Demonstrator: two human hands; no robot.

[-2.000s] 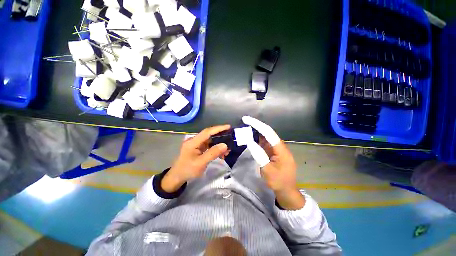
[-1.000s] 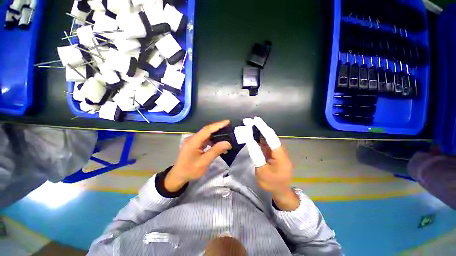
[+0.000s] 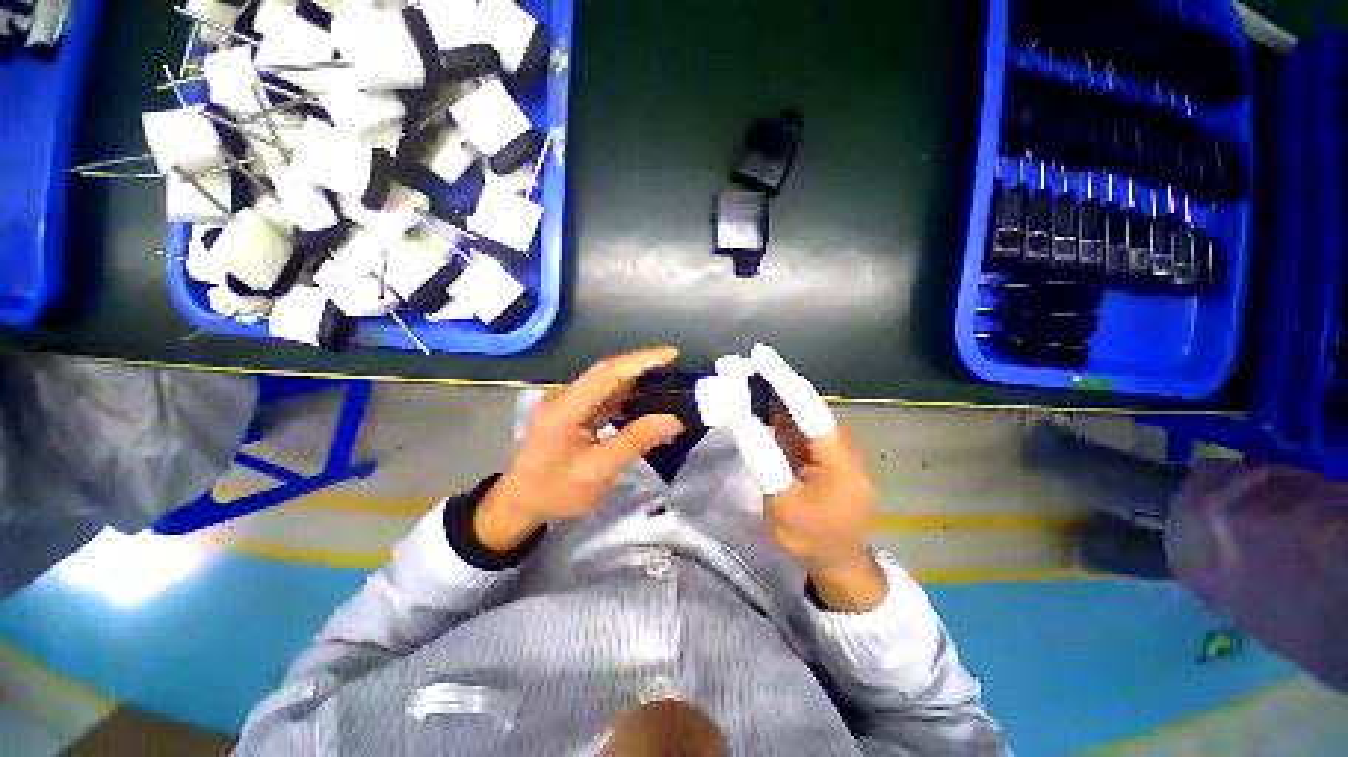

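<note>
My left hand (image 3: 584, 441) holds a black unit (image 3: 661, 396) between thumb and fingers, just off the bench's front edge. My right hand (image 3: 806, 470), with white finger cots, holds a black-and-white part (image 3: 722, 399) by its black end. Its white block faces the black unit; whether the two touch or are joined is unclear. Two black units lie on the bench beyond my hands, a greyish-faced one (image 3: 741, 223) and a darker one (image 3: 769, 153) just behind it.
A blue parts tray (image 3: 549, 237) at left is heaped with black-and-white parts with thin leads. A blue tray (image 3: 1168, 343) at right holds rows of black units. Another blue tray (image 3: 30, 222) is at far left. Blue trays (image 3: 1313, 281) stand at far right. People's sleeves show on both sides.
The trays and bench have shifted slightly left and up in view. Both hands keep their holds, with only small finger movements. The sleeve at right shows more.
</note>
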